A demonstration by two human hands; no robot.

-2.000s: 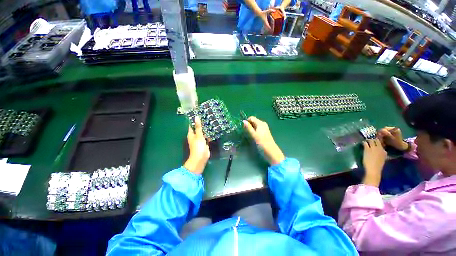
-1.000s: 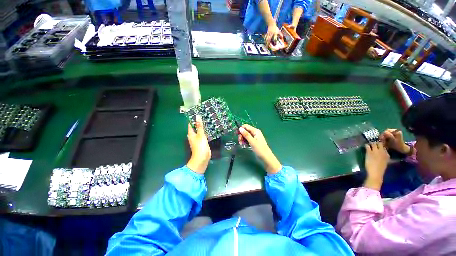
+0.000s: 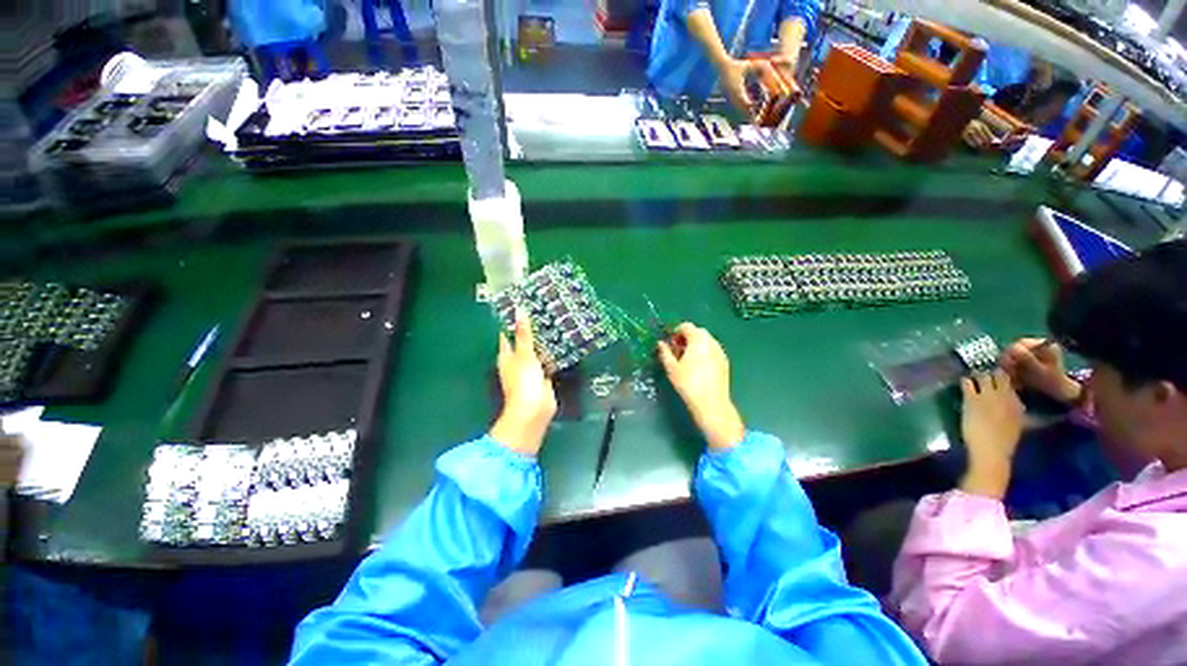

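Note:
My left hand [image 3: 523, 390] holds a green circuit board panel [image 3: 557, 316] by its lower left side, tilted above the bench. My right hand [image 3: 695, 364] is just right of the panel, fingers pinched on dark tweezers [image 3: 663, 334], whose tips are too small to make out. Thin green strips [image 3: 630, 320] lie or hang between the panel's right edge and the tweezers. A dark pen-like tool [image 3: 607, 446] lies on the bench below the panel. Small bright pieces [image 3: 605, 384] lie just under the panel, on a partly hidden dark mat.
A black compartment tray [image 3: 307, 312] on the left bears whitish panels [image 3: 247, 488] at its near end. Rows of stacked panels [image 3: 846, 279] lie to the right. A grey post [image 3: 475, 111] stands behind my left hand. A person in pink works at the right over a clear bag [image 3: 918, 368].
My right hand has moved slightly right, away from the panel. My left hand still holds the panel. The whole view has shifted a little.

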